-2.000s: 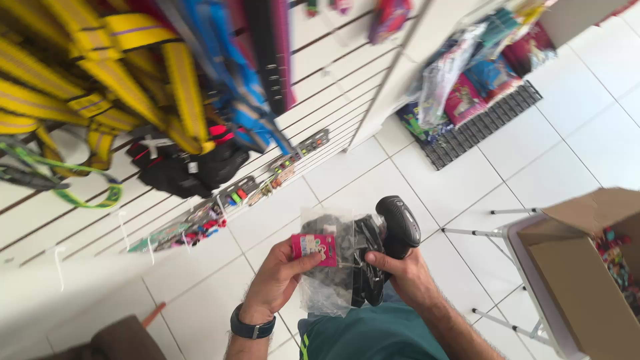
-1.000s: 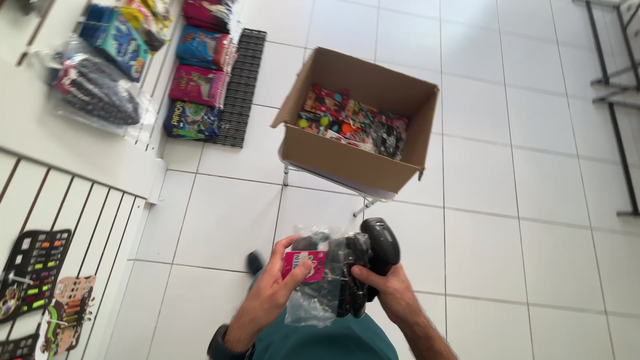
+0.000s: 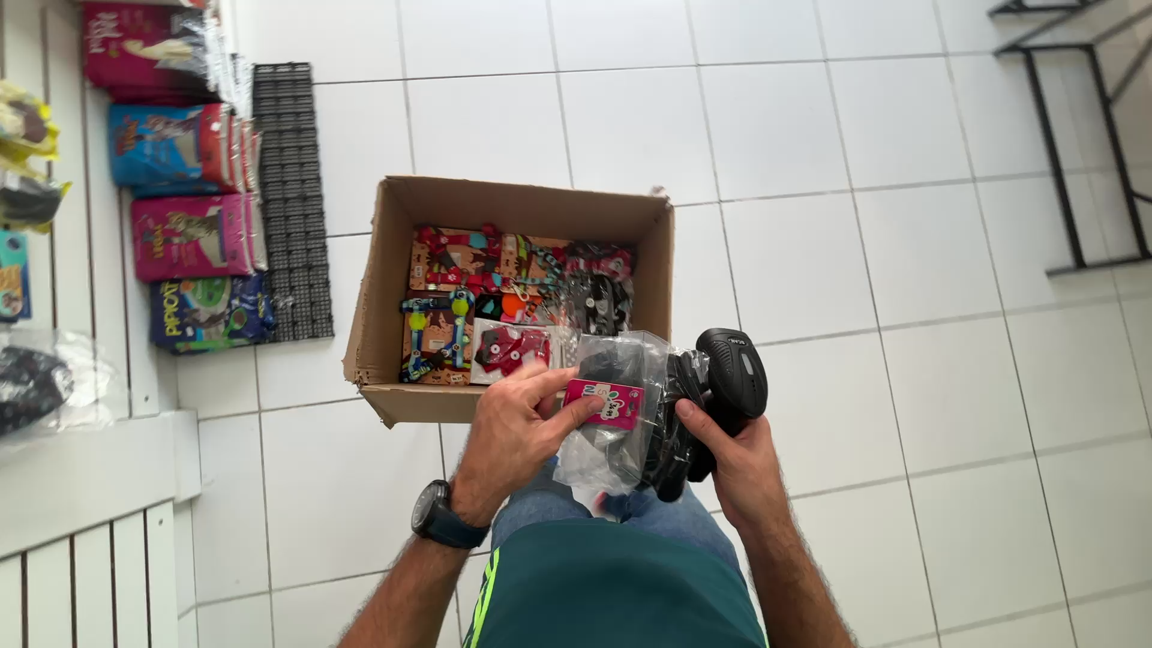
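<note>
My left hand (image 3: 531,418) pinches a clear plastic bag (image 3: 598,454) at its pink printed card (image 3: 607,403), thumb in front. Dark contents show through the bag. My right hand (image 3: 733,450) is closed around a black handheld barcode scanner (image 3: 736,373) together with a black plastic-wrapped bundle (image 3: 677,423), which touches the bag. Just beyond my hands stands an open cardboard box (image 3: 531,198). Inside it lie carded pet collars or harnesses (image 3: 436,333), a red packaged item (image 3: 511,349) and black bagged items (image 3: 598,301).
Pet product pouches (image 3: 193,234) stand in a row on the left beside a black plastic grid (image 3: 292,198). White slatted panels (image 3: 90,585) and a plastic-bagged dark item (image 3: 36,382) are at the left edge. A black metal frame (image 3: 1062,171) stands on the tiled floor at upper right.
The view has swung from the hanging harnesses to the floor and the box, which now appears just beyond my hands. Both hands keep hold of the same things.
</note>
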